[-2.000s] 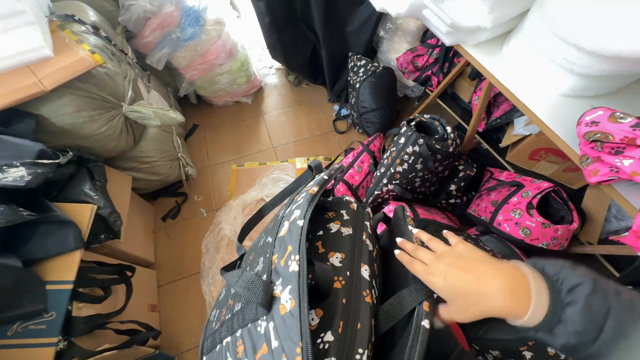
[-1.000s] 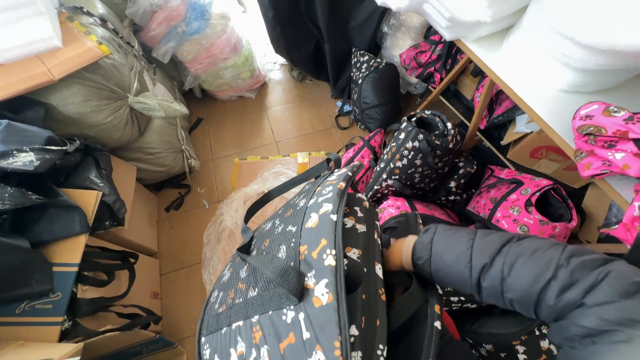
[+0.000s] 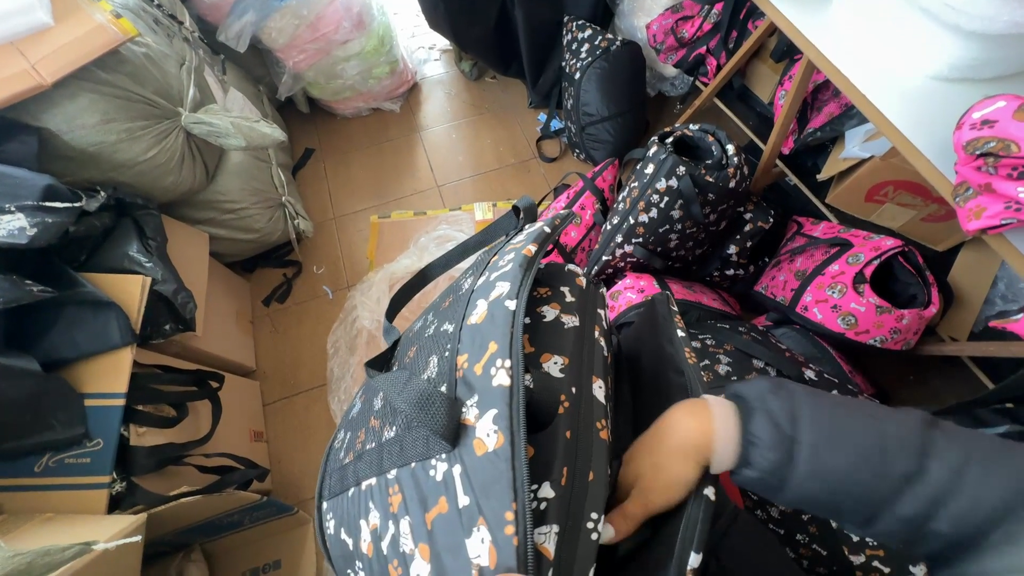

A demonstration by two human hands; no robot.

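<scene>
A large black fabric pet carrier bag [image 3: 480, 400], printed with dogs, bones and paws, stands unzipped at the centre bottom with a mesh panel and a black strap. My right hand [image 3: 664, 472] reaches down between the bag's printed part and a black panel [image 3: 648, 352] beside it. Its thumb lies against the printed fabric; the other fingers are hidden, so any grip cannot be told. Of my left hand only a sliver of skin [image 3: 510, 574] shows at the bottom edge, under the bag.
More black printed carriers [image 3: 672, 200] and a pink one [image 3: 856, 280] are piled behind and to the right. A white table [image 3: 888, 48] stands at upper right. Cardboard boxes [image 3: 216, 320] and large stuffed sacks [image 3: 152, 120] line the left. Clear plastic [image 3: 360, 320] lies on the tiled floor.
My right hand was spread on top of the dark fabric two seconds ago, then went down behind the bag's edge. Now it is further down between the panels, and the bag's opening shows wider.
</scene>
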